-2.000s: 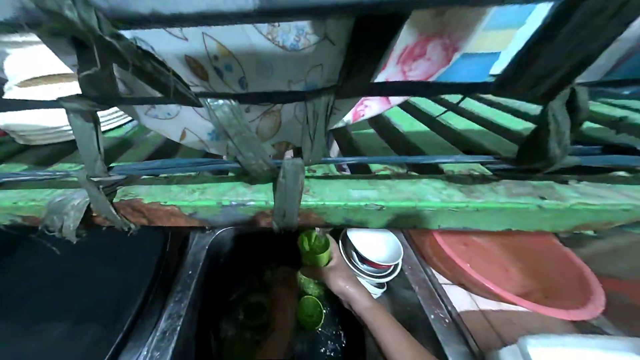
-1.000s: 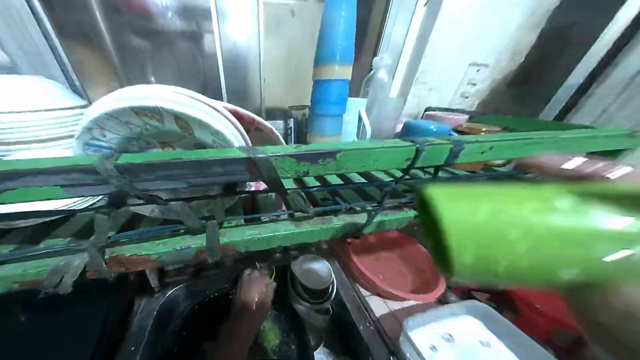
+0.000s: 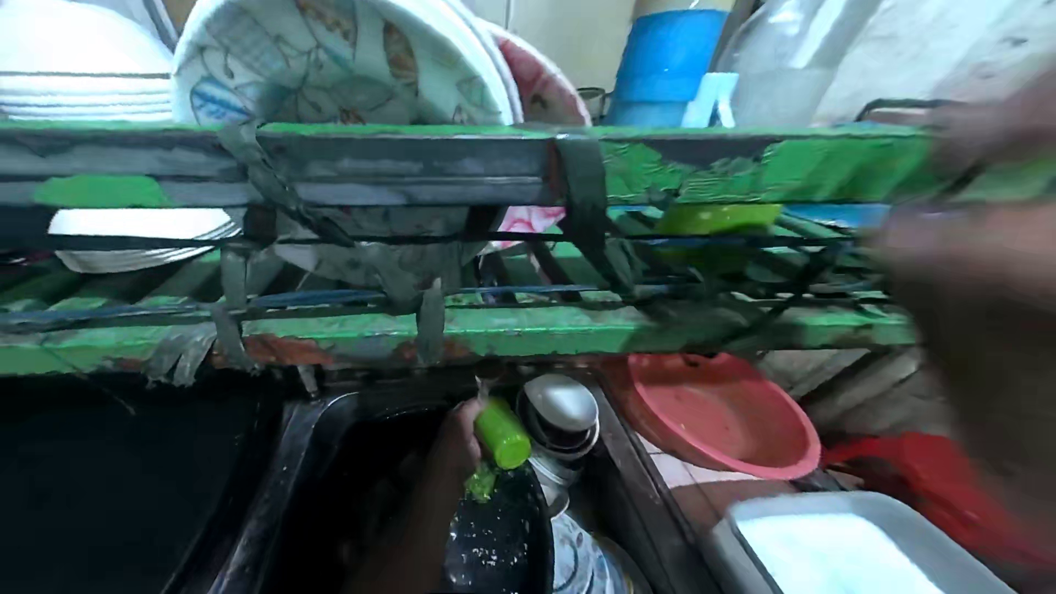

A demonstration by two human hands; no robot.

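Note:
Down in the dark sink [image 3: 330,417], my left hand [image 3: 458,441] grips a green plastic cup [image 3: 503,433] under a thin stream of water. A second green shape lies just below the cup. My right hand [image 3: 965,239] is a large blur at the right edge, raised near the green rack rail; its fingers cannot be made out. Behind the rail, a green cup [image 3: 718,219] shows on the rack. Stacked bowls [image 3: 561,404] stand right of my left hand, and patterned dishes [image 3: 577,557] lie below them beside a dark, wet pan-like vessel [image 3: 499,528].
The green slatted rack [image 3: 528,330] spans the view above the sink, holding floral plates [image 3: 346,66], white plates [image 3: 82,74] and blue stacked cups [image 3: 664,62]. Right of the sink are a red basin [image 3: 726,412], a white tub [image 3: 841,544] and red plastic [image 3: 924,470].
The right hand has moved from the sink up to the rack side; a green cup loomed close at right one second ago and now one shows behind the rail. The view has shifted greatly.

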